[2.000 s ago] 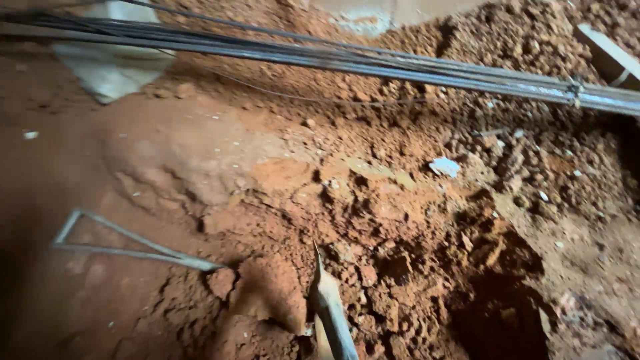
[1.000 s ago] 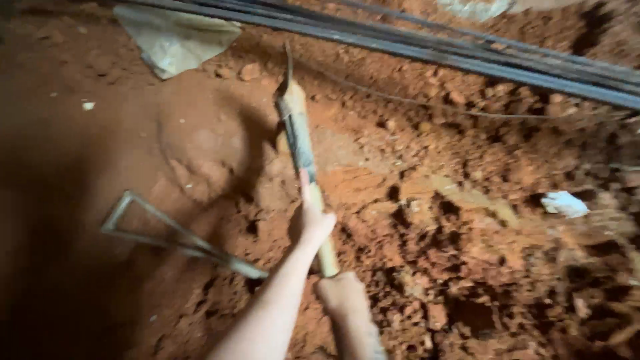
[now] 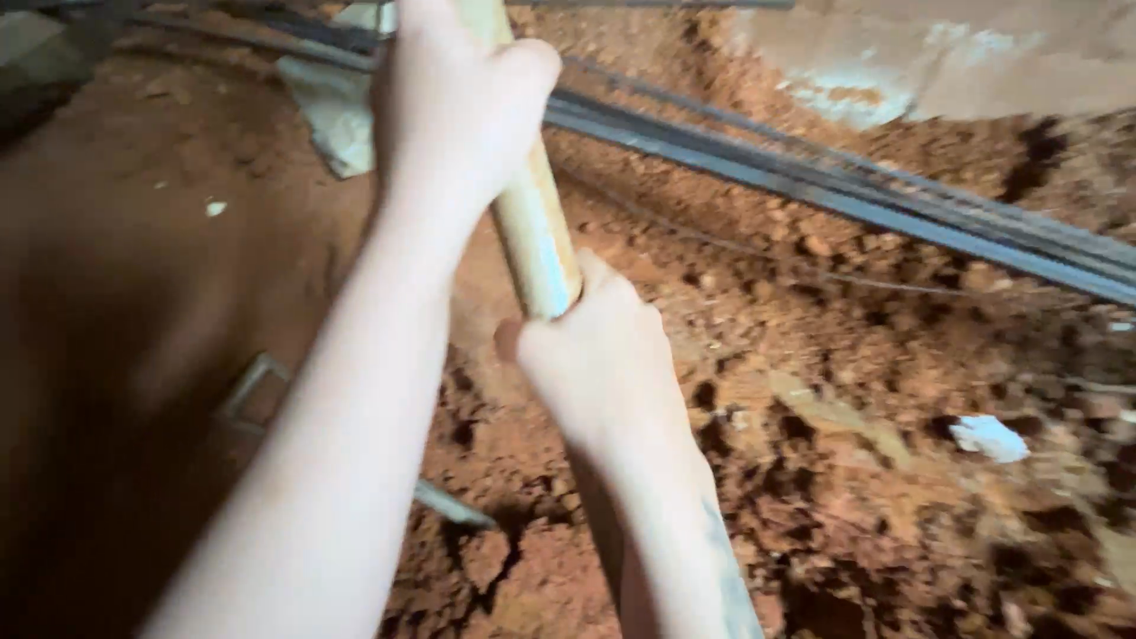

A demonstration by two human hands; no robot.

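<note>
Both my hands grip one wooden tool handle [image 3: 537, 231] that runs from the top of the view down to the middle. My left hand [image 3: 470, 98] is the upper one, closed around the handle near the top edge and blurred. Lower down, my right hand [image 3: 590, 342] wraps the handle's near end. The tool's head is out of view above. Beneath my arms lies loose reddish soil [image 3: 550, 577]. A thin metal frame [image 3: 257, 390] with a bar rests on the soil at the left, partly hidden behind my left forearm.
A bundle of dark metal rods [image 3: 799, 177] crosses behind the hands. A pale scrap of sheet [image 3: 333, 115] lies by it at the left. A thin wire [image 3: 737, 244] runs below the rods. A white lump [image 3: 990, 437] sits on the soil at the right, and a concrete surface [image 3: 976, 62] borders the top right.
Two seconds ago no hands were plainly seen; one second ago both hands held the tool lower in view, its head showing. Now the hands and handle are higher and the head is out of view.
</note>
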